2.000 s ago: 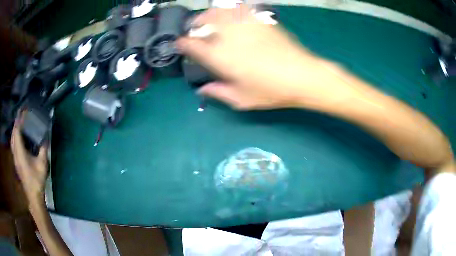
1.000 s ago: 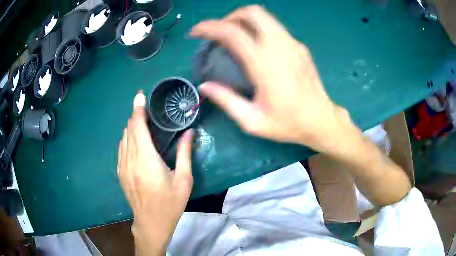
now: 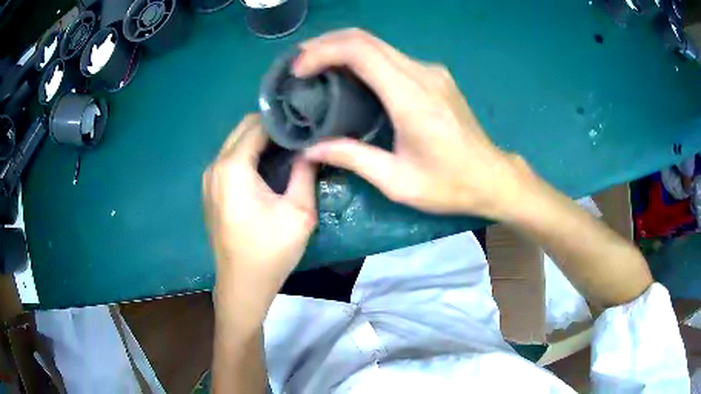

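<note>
My right hand [image 3: 430, 131] is closed around a dark grey fan housing [image 3: 353, 108], its spoked round end facing left and slightly toward me. My left hand [image 3: 261, 200] grips a dark grey handle body [image 3: 275, 165] just below and left of the housing. The two parts meet or overlap between my hands; whether they are joined is hidden by my fingers and blurred. No lead wire shows clearly on either part.
Several grey housings with white jagged or spoked ends stand at the upper left of the green bench [image 3: 154, 208]. One grey cylinder [image 3: 75, 120] lies nearer with a thin lead. Another [image 3: 275, 17] is at the top edge. Cardboard boxes [image 3: 516, 285] sit below the bench edge.
My right hand has brought its housing left, over the part in my left hand, covering the open finned end seen before. My left hand has moved slightly up and right. The view has shifted.
</note>
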